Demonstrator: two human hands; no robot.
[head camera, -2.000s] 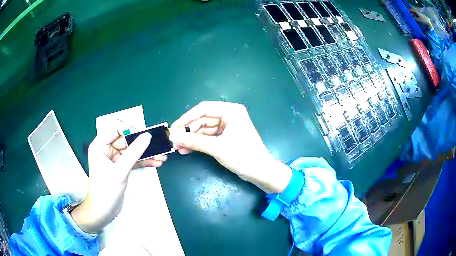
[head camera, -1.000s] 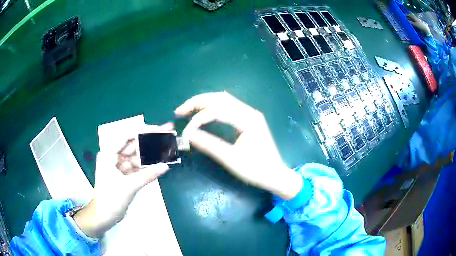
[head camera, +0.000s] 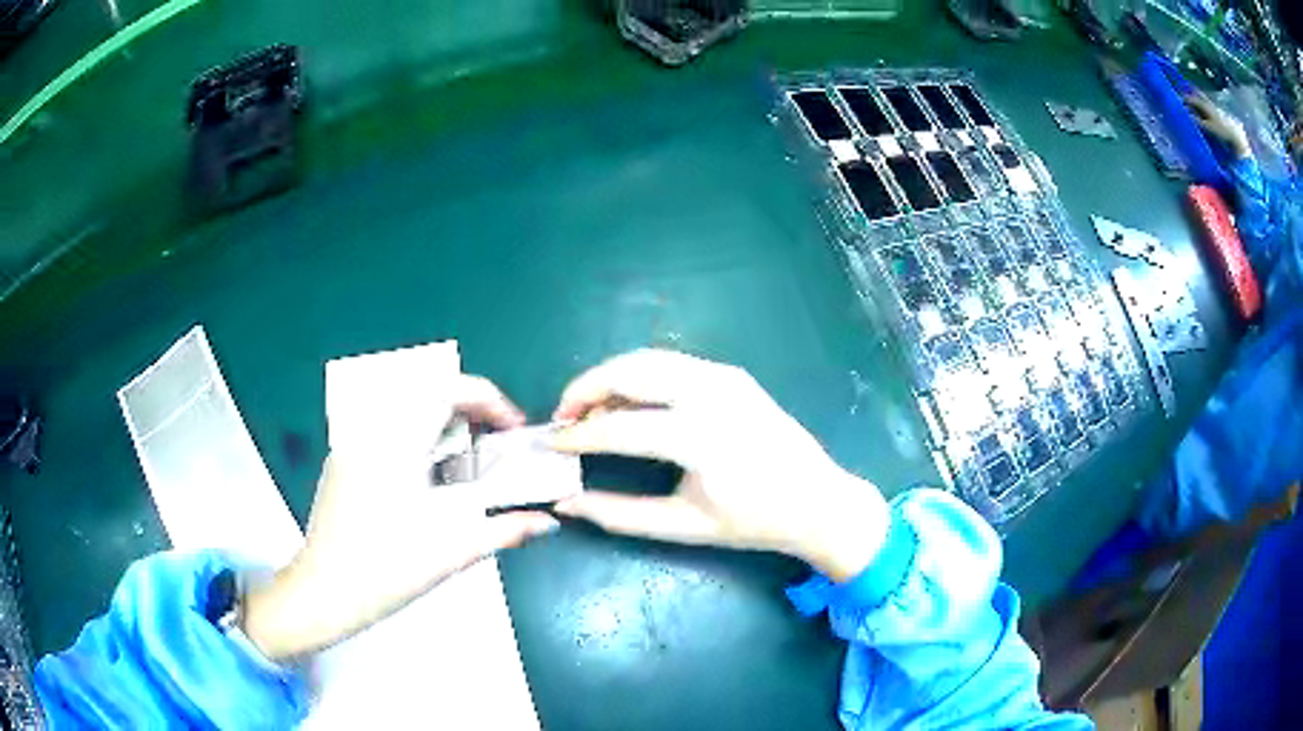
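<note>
An LCD screen module (head camera: 532, 469) is held between both hands, its pale silvery side showing and its black face out of sight. My left hand (head camera: 407, 514) grips its left end with thumb and fingers. My right hand (head camera: 715, 457) pinches its right end. White backing sheets lie under and beside my left hand: a wide one (head camera: 393, 393) and a narrower one (head camera: 179, 407) with a faint rectangle at its top. The flex cable cannot be made out.
A clear blister tray (head camera: 986, 307) with black screens in its top rows lies at the right. A black housing (head camera: 246, 129) stands upper left, another (head camera: 679, 22) at the top edge. Metal plates (head camera: 1165, 307), a red bin (head camera: 1225, 250) and a neighbour's blue sleeve (head camera: 1236, 429) are far right.
The screen has turned from black face up to pale side up. Both hands now close on its two ends. The housings and tray have shifted rightward and down in the view.
</note>
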